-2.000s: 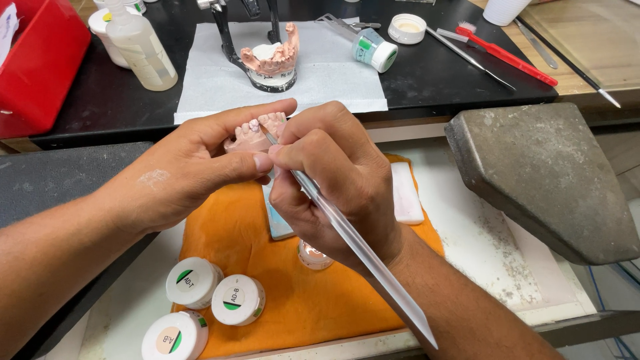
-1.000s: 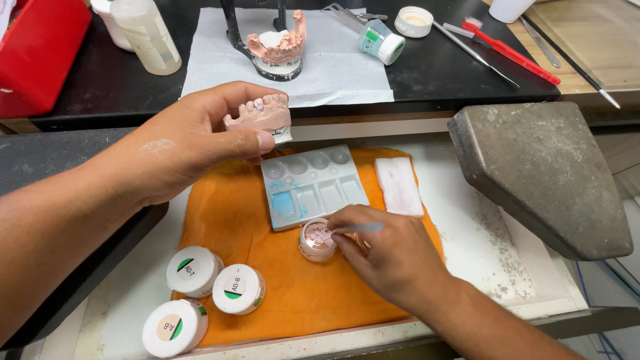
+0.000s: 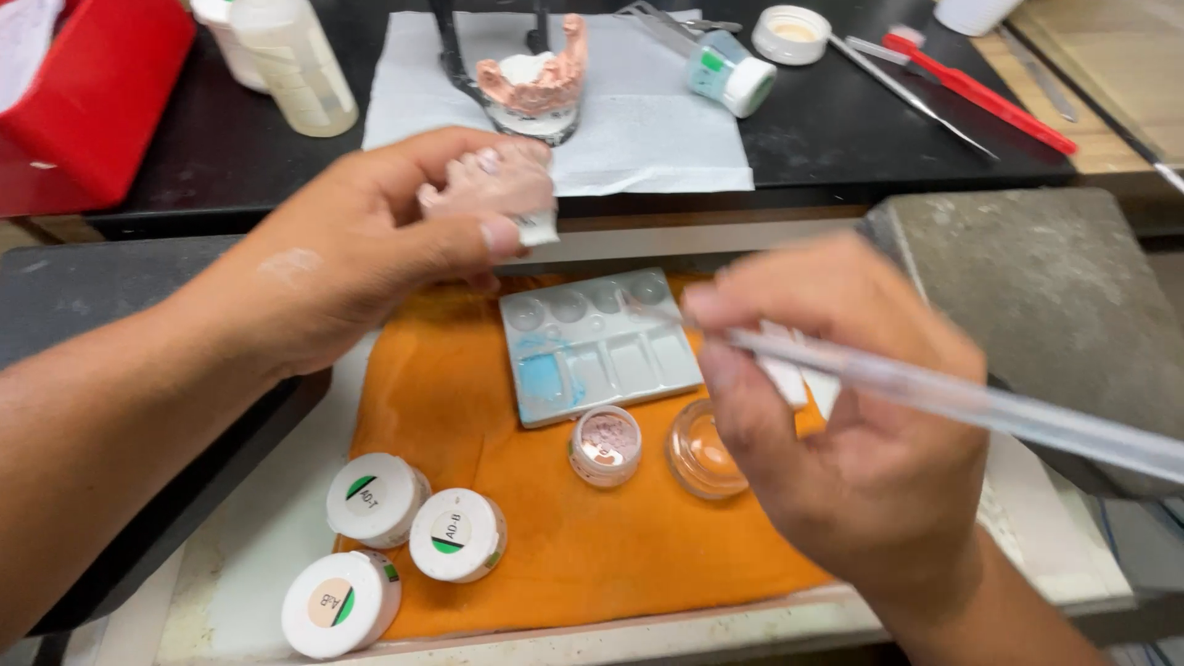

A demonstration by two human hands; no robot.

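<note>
My left hand (image 3: 370, 222) holds a pinkish dental cast with teeth (image 3: 504, 190) between thumb and fingers, above the back of the orange cloth. In my right hand (image 3: 832, 398) is a thin brush with a translucent handle (image 3: 962, 398); its blurred tip lies over the right part of a white mixing palette (image 3: 601, 356), and contact cannot be told. Blue residue marks the palette's left wells. In front of the palette stand an uncapped jar of pink powder (image 3: 607, 439) and a clear glass dish (image 3: 694, 453), partly hidden by my right hand. A white pad (image 3: 786, 381) shows behind that hand.
Several white-lidded jars (image 3: 455, 535) stand at the front left of the orange cloth (image 3: 555, 573). Behind, a second dental cast (image 3: 535, 88) sits in a black articulator on white paper (image 3: 647, 166). Armrests (image 3: 1036, 277) flank the drawer. A plastic bottle (image 3: 296, 74) and red toothbrush (image 3: 990, 97) lie farther back.
My right hand has moved from the powder jar to beside the palette, its brush over the wells. The glass dish now shows. The cast in my left hand is tilted differently.
</note>
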